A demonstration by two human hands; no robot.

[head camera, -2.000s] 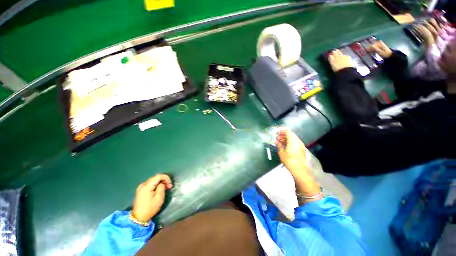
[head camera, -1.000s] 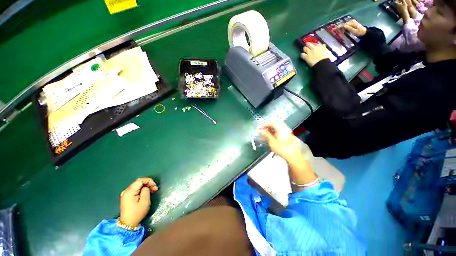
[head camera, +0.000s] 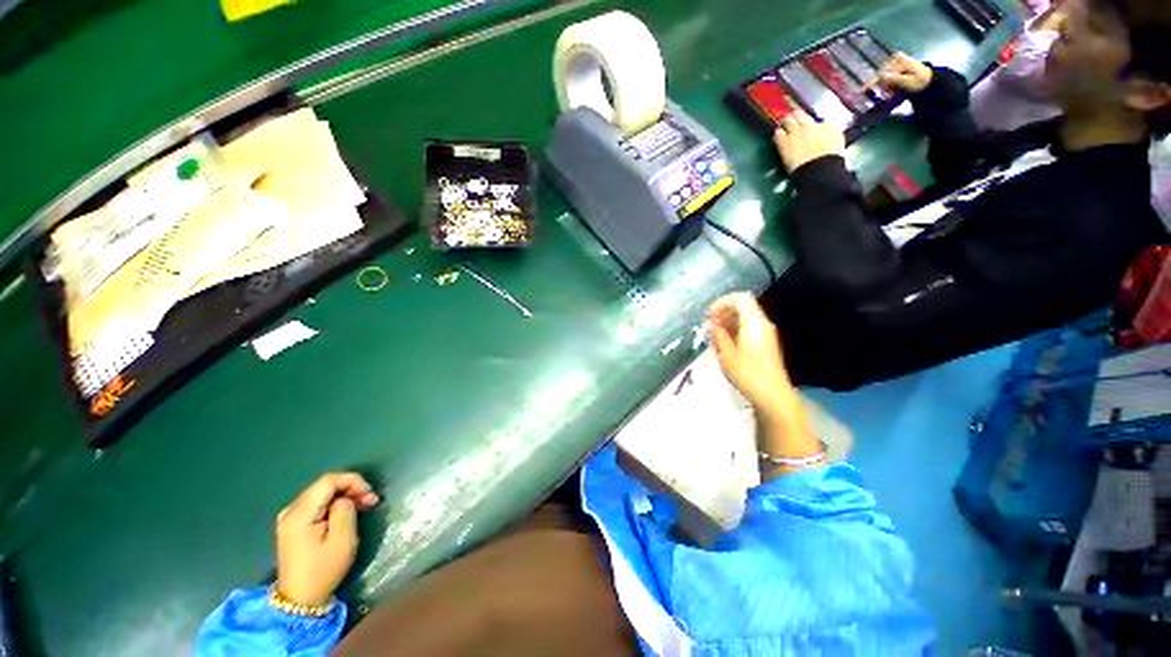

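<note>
My left hand point(head camera: 321, 533) rests on the green mat point(head camera: 424, 372) at the lower left with its fingers curled; I see nothing in it. My right hand point(head camera: 747, 349) is at the bench's front edge, right of centre, thumb and fingertips together. A small pale bit point(head camera: 700, 336) shows at its fingertips; I cannot tell if it is held. Below that hand, a white box-like object point(head camera: 700, 436) stands at the bench edge against my blue sleeve, with a small dark mark on top. A thin metal tool point(head camera: 497, 291) lies on the mat.
A grey tape dispenser point(head camera: 623, 180) with a cream roll stands at the back. Left of it are a black parts box point(head camera: 479, 218) and a black tray point(head camera: 231, 349) with papers. A white scrap point(head camera: 283, 339) lies nearby. At right, a person in black touches a tray of devices point(head camera: 758, 96).
The view has shifted, so bench things sit further left and slightly higher. My right hand has moved from over the mat to the bench's front edge. My left hand stays curled on the mat.
</note>
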